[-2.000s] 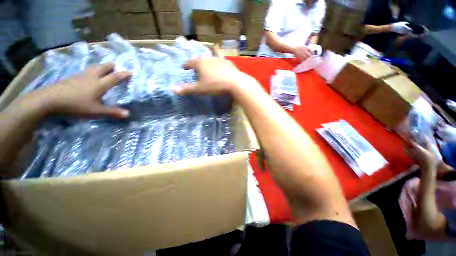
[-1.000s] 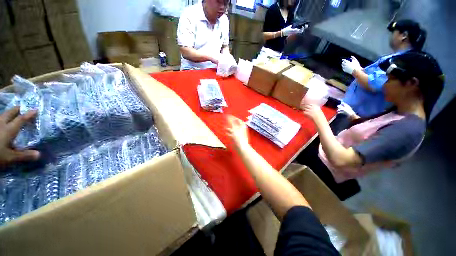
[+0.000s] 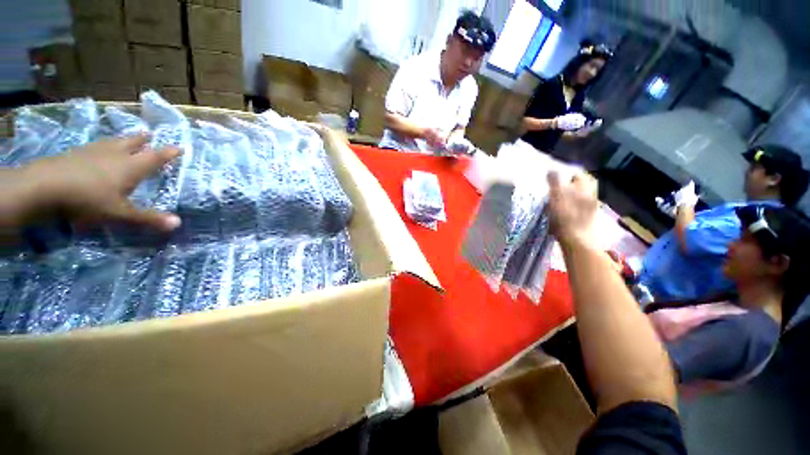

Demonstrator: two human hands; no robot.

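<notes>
My right hand (image 3: 573,206) is shut on several bubble-bagged items (image 3: 517,233), holding them in a fanned bundle above the red table, their lower ends hanging down. My left hand (image 3: 107,188) is spread over the packed goods (image 3: 253,191) in the large carton, fingers apart; nothing shows gripped in it. The packed goods stand upright in rows, dark under shiny clear bubble film. The large open carton (image 3: 222,373) is at the left, its side flap leaning out toward the table.
The red-covered table (image 3: 444,329) holds a small stack of filled bags (image 3: 424,197). Several people stand around its far and right sides. An open brown carton (image 3: 524,409) is on the floor below the table. Stacked closed cartons (image 3: 155,49) are behind.
My right hand has taken hold of the nearer stack of bags and lifted it off the table. The view has shifted. My left hand stays over the packed rows.
</notes>
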